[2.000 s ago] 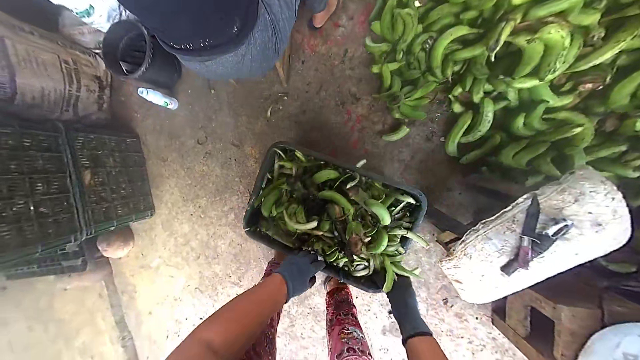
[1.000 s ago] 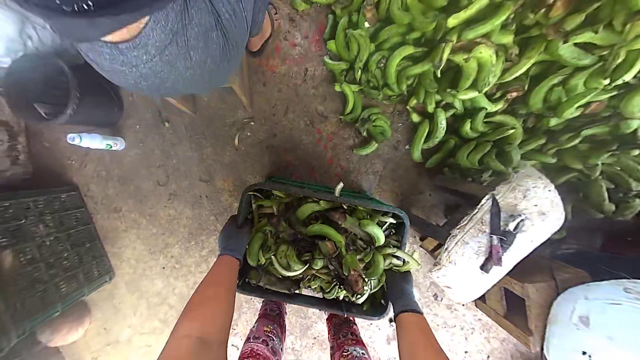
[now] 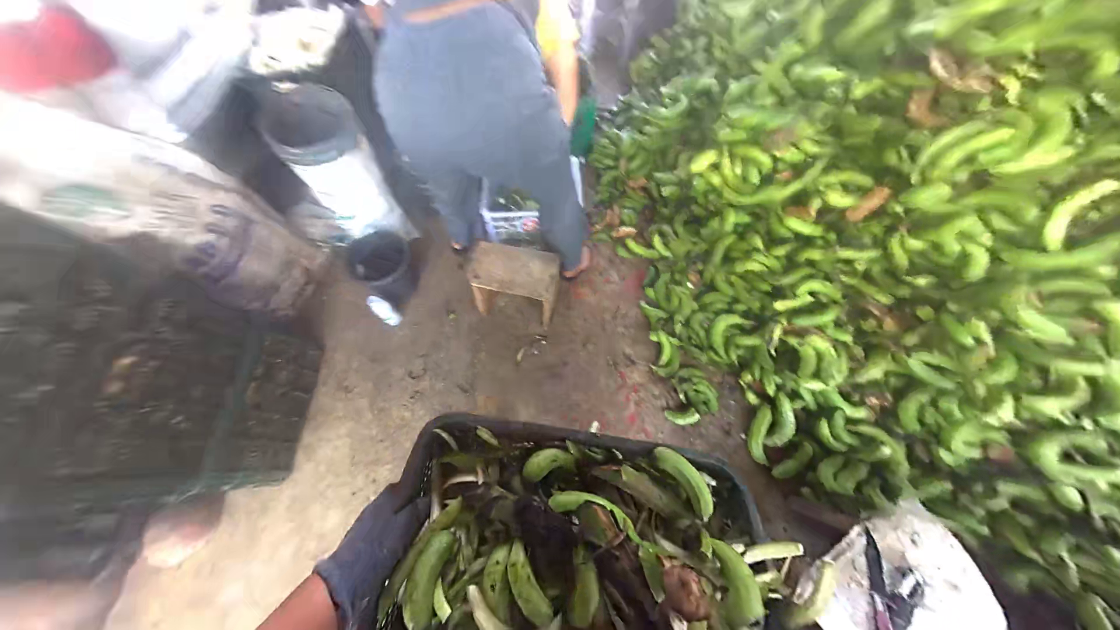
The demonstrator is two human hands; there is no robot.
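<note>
A dark plastic crate [image 3: 612, 436] full of green banana peels and pieces [image 3: 529, 582] is at the bottom centre of the head view. My left hand [image 3: 372, 547], in a dark glove, grips the crate's left side. My right hand is out of view; the crate's lower part is cut off by the frame's edge. Right of the crate, a knife [image 3: 878, 577] lies on a white-covered surface [image 3: 949, 560].
A big heap of green bananas [image 3: 814, 289] covers the right side. Ahead, a person [image 3: 477, 114] bends over behind a small wooden stool [image 3: 514, 269]. Stacked dark crates [image 3: 114, 376], a printed sack [image 3: 219, 227] and a black bucket [image 3: 381, 258] stand left.
The view has lifted and shows more ahead. My right hand, on the crate earlier, has left the view. The person ahead now bends over, with the stool showing behind them. The crate appears nearer.
</note>
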